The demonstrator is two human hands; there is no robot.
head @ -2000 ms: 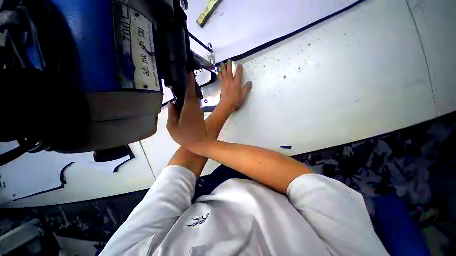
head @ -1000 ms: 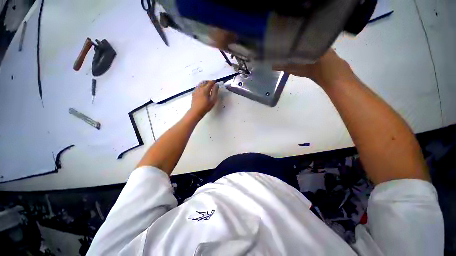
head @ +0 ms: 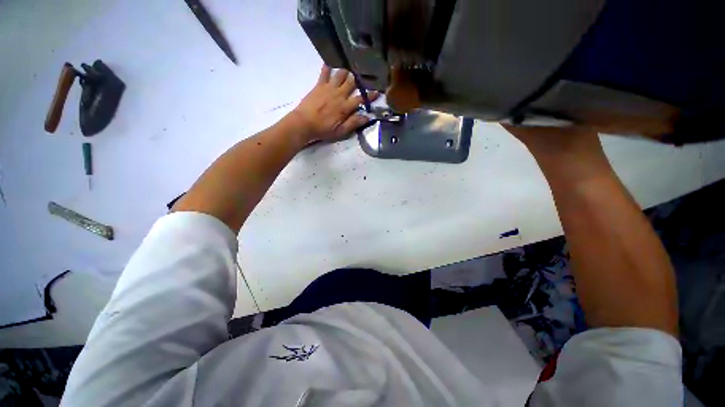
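Observation:
The straight-knife cutting machine's large grey and dark blue motor body (head: 509,60) fills the upper right. Its grey base plate (head: 417,139) lies on the table below it, with the thin upright knife parts above the plate's left end. My left hand (head: 332,107) lies flat on the white paper marker (head: 187,119), palm down with fingers apart, just left of the knife parts. My right forearm reaches up under the motor body; my right hand is mostly hidden there, so its grip cannot be seen. A brown knob (head: 403,89) shows beside the motor.
On the paper at left lie a dark iron (head: 101,99) with an orange-brown handle, a small green-handled tool (head: 87,159) and a patterned metal bar (head: 81,220). A dark shears blade (head: 212,32) is at top. A dark scrap (head: 509,233) lies near the white table's (head: 381,215) front edge.
From the earlier crossed-arm pose, my arms are now apart. In the last second, my left hand has gone from the paper's dark edge to flat beside the knife, and the view has shifted.

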